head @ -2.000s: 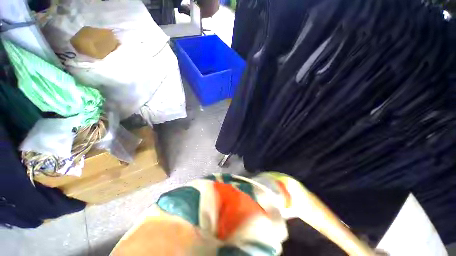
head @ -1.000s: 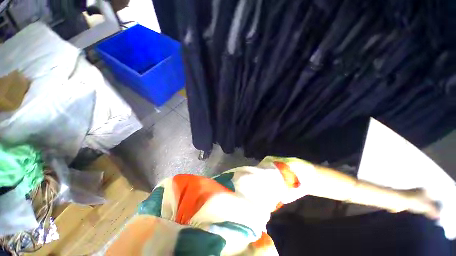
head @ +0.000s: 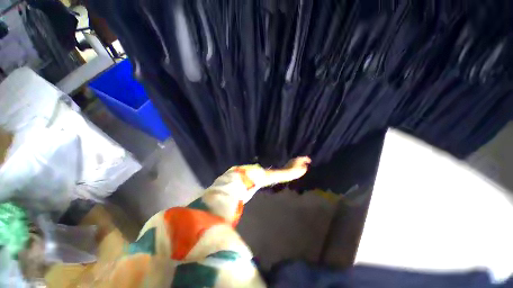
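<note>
My left hand point(head: 302, 164) is small and blurred near the middle of the head view, at the end of a bare forearm. The arm comes out of a cream, orange and green sleeve at the lower left. The hand is in front of the lower part of the packed dark garments point(head: 242, 101); whether it touches or holds one cannot be told. My right hand is not in view. A dark navy cloth point(head: 382, 277) lies along the bottom edge, at the near edge of the white table point(head: 439, 208).
A blue bin point(head: 132, 109) stands on the floor behind the garments at the upper left. White sacks point(head: 50, 140), a green bag point(head: 12, 225) and brown cardboard point(head: 93, 270) are on the left. A brown box-like surface point(head: 292, 225) shows below the arm.
The view has turned, bringing more garments and white table into the picture. My left hand has left the white table and moved left to the hanging garments, the arm now more bent.
</note>
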